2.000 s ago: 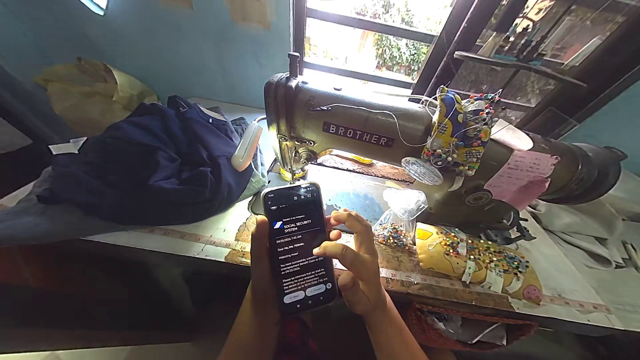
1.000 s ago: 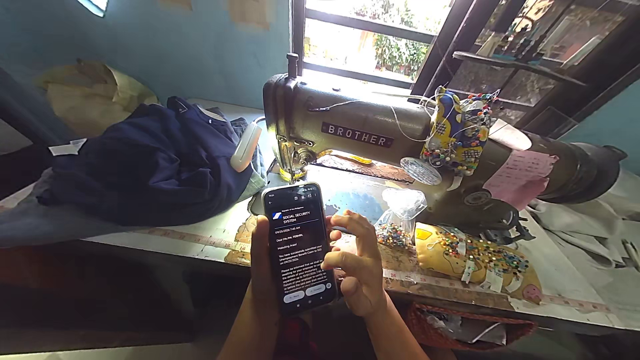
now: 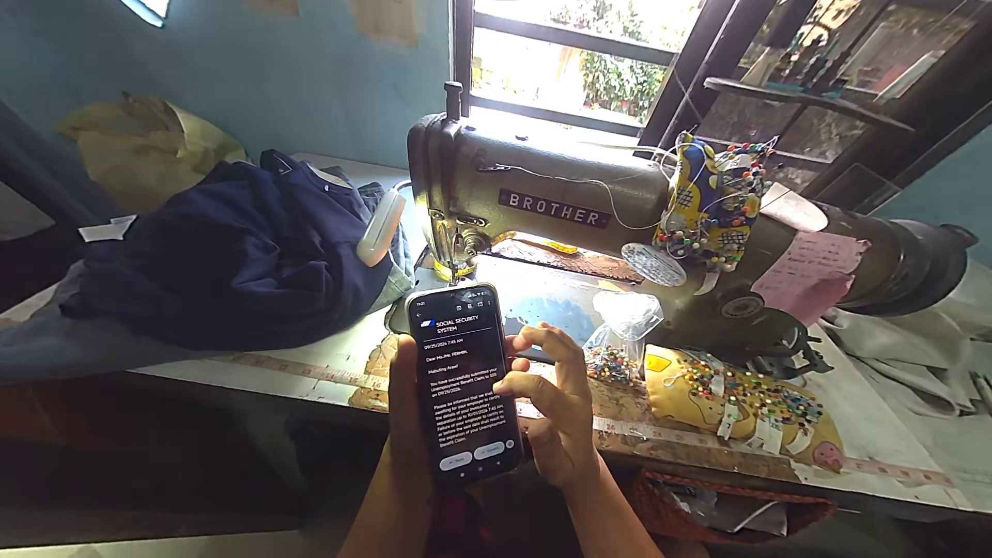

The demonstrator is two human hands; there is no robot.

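Note:
My left hand point(image 3: 409, 418) is wrapped around a smartphone point(image 3: 465, 387), held upright with its dark screen of text facing me. At the phone's right edge is my right hand point(image 3: 554, 403), its fingers bent and its index fingertip over or against the screen's edge. Whether the right hand also supports the phone, I cannot tell. Behind the phone stands a Brother sewing machine point(image 3: 542, 170) with its lamp point(image 3: 384, 229) lit near the needle. The phone's top hides part of the machine bed.
Dark blue cloth point(image 3: 232, 256) is heaped at the left. At the right lie a yellow pincushion point(image 3: 736, 403) full of pins and a clear bag of pins point(image 3: 616, 349). A measuring tape point(image 3: 659, 434) runs along the table's front edge. Another pincushion point(image 3: 709, 205) hangs on the machine.
My right index finger has shifted slightly at the phone's right edge. The left hand keeps its hold on the phone.

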